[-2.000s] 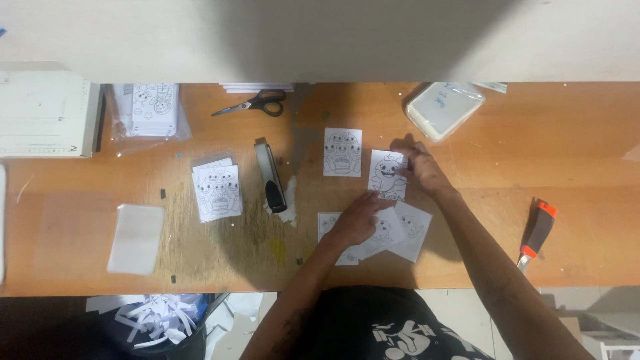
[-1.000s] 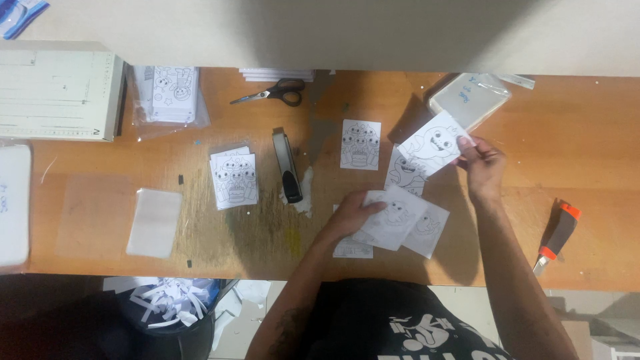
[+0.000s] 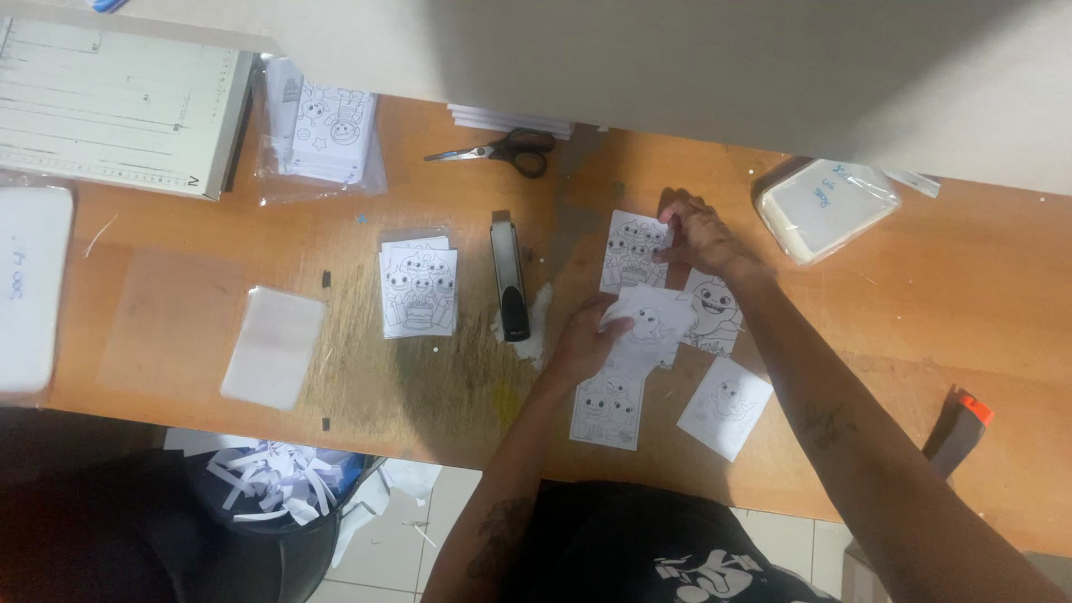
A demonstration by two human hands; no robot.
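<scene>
My left hand (image 3: 589,342) holds white coloring cards (image 3: 646,322) with a faint line drawing, thumb on top, above another card (image 3: 607,412) on the wooden table. At the right edge of a card printed with several cartoon sharks and a cake (image 3: 634,249) are the bent fingers of my right hand (image 3: 691,230); whether they grip it I cannot tell. Partly under my right forearm lies a card with one smiling shark (image 3: 713,311). A tilted card (image 3: 726,408) rests nearer my body. Left of the hands are a stapler (image 3: 509,280) and a small stack of cards (image 3: 420,291).
Scissors (image 3: 511,152) lie behind the stapler. A bagged card pack (image 3: 331,134), a paper trimmer (image 3: 117,105) and clear sleeves (image 3: 275,347) are at left. A wrapped pack (image 3: 829,209) and an orange-and-black tool handle (image 3: 959,427) lie right. A bin of paper strips (image 3: 276,481) stands below.
My right hand has moved left to the shark-group card; the card it held up a second ago is no longer in it. One card now lies apart at the lower right.
</scene>
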